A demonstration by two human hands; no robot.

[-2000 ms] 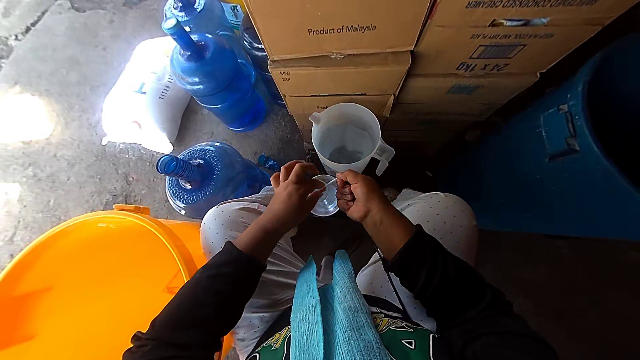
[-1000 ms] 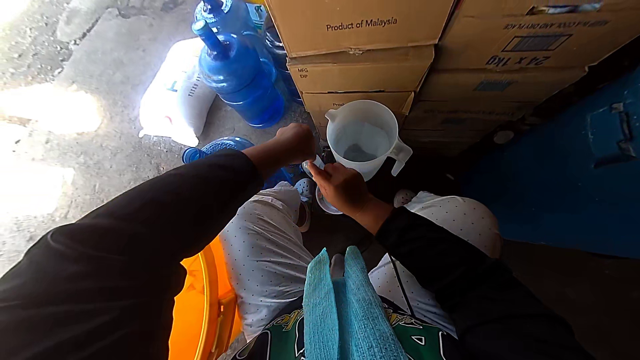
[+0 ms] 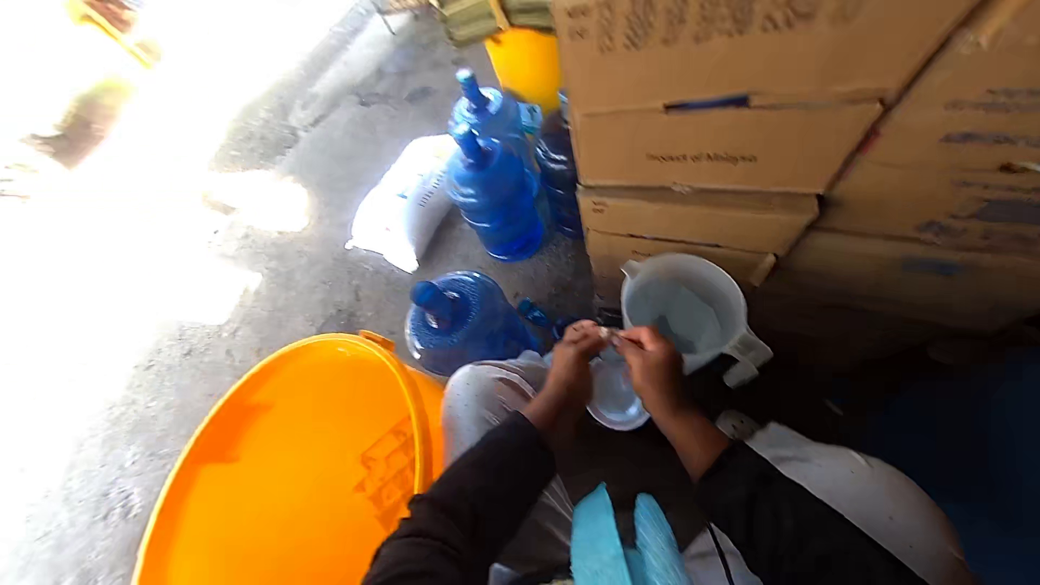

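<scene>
My left hand [image 3: 574,366] and my right hand [image 3: 652,366] meet at the fingertips, pinching the top of a clear plastic bag [image 3: 613,383], seemingly at its gathered neck. The bag hangs between them above or in front of a round pale rim; whether that rim belongs to the bag or to a small container, I cannot tell. Just beyond my right hand stands a translucent plastic pitcher [image 3: 691,305], its handle toward the right and a clear, pale content inside. Light blue cloth strips [image 3: 600,536] hang at my chest.
A large orange plastic tub [image 3: 292,455] stands at the left. Behind it are blue water jugs [image 3: 467,325], [image 3: 494,199] and a white sack [image 3: 406,199] on the concrete floor. Stacked cardboard boxes [image 3: 699,146] rise behind the pitcher. A yellow bucket [image 3: 526,65] is farther back.
My left hand, which was stretched out over the blue jug a second ago, is back beside my right hand. The view has swung to the left.
</scene>
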